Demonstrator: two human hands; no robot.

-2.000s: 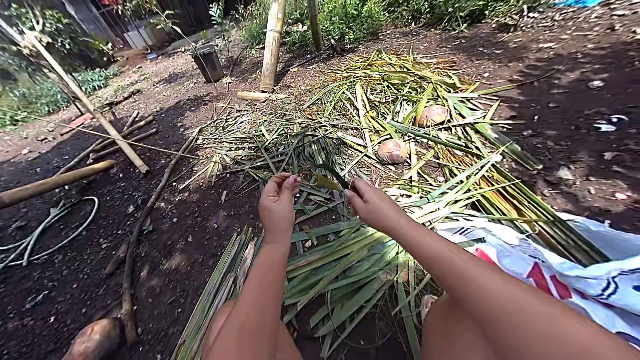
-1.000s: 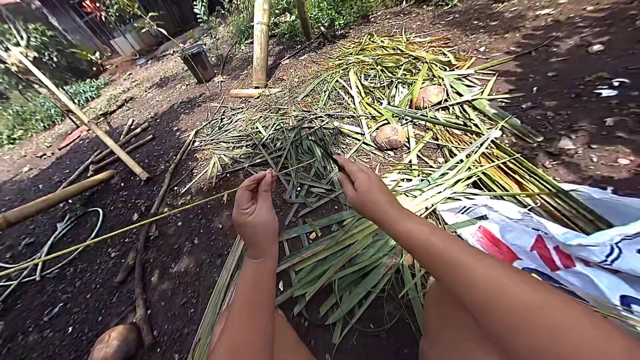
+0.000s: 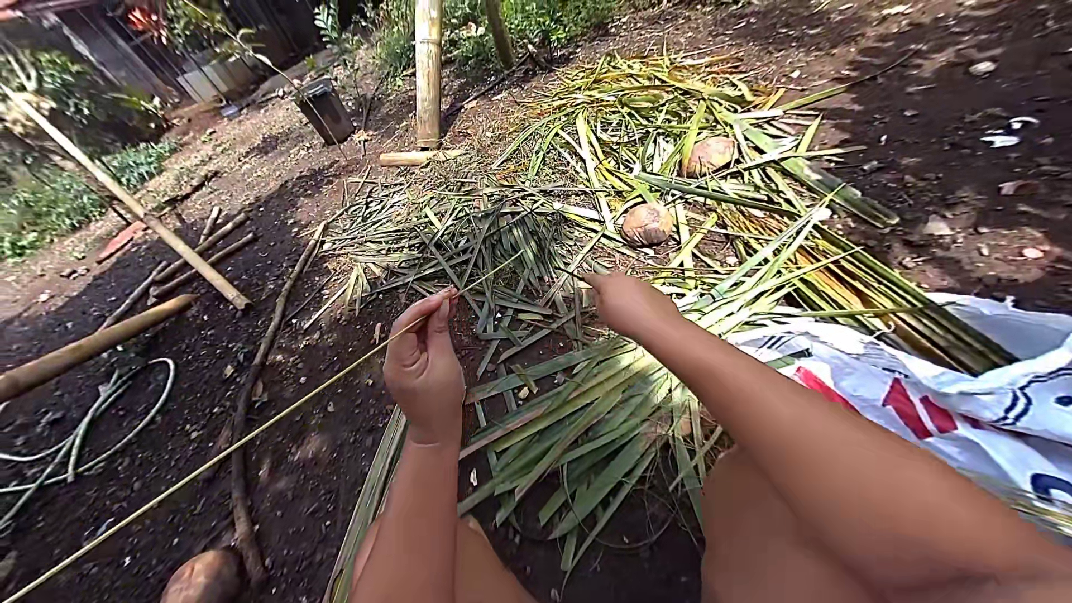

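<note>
My left hand [image 3: 425, 364] pinches a long thin palm leaf midrib [image 3: 251, 435] between thumb and fingertips. The midrib runs from the lower left corner to a thin tip just beyond the fingers. To its right, my right hand [image 3: 632, 308] is closed around a narrow dark tool, probably a knife, whose thin end points toward the upper left; its handle is hidden in the fist. Cut green palm leaflets [image 3: 586, 419] lie fanned below the hands. A heap of darker leaf strips [image 3: 469, 226] lies beyond them.
Two coconuts, a nearer one [image 3: 647, 224] and a farther one [image 3: 712, 156], rest among yellow-green fronds. A printed white sack [image 3: 904, 377] lies at right. At left are a bamboo pole [image 3: 100, 343], a coiled hose [image 3: 117, 410] and a long branch [image 3: 268, 352]. An upright bamboo post [image 3: 428, 75] stands behind.
Two seconds ago my hands were closer together, with a small leaf piece between them. They have moved apart, and the long midrib now extends across the lower left from my left hand.
</note>
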